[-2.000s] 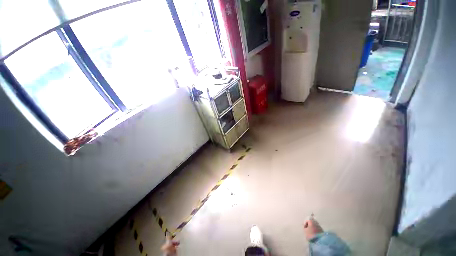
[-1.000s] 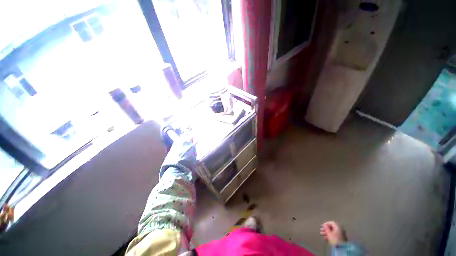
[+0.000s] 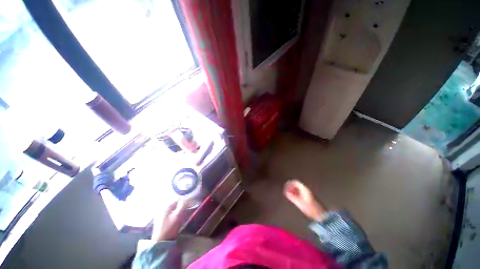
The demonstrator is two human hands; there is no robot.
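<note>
A clear, round-mouthed cup (image 3: pixel 186 181) with a dark-looking rim is at the right front part of a small white cabinet's top (image 3: pixel 150 186). My left hand (image 3: pixel 171 218) is at the cup's near side, with the fingers closed around its lower part; glare hides the exact grip. My right hand (image 3: pixel 301 198) is over the floor to the right, fingers curled, with nothing visible in it.
Dark cloth (image 3: pixel 118 186) and small items lie on the cabinet top. Bottles (image 3: pixel 108 113) stand by the bright window at left. A red box (image 3: pixel 263 120), a white water dispenser (image 3: pixel 337 79) and a grey door (image 3: pixel 416 68) are beyond. A wall is at far right.
The view has moved up to the cabinet. My left hand has reached over its top and closed on the cup. My right hand has come up, still curled.
</note>
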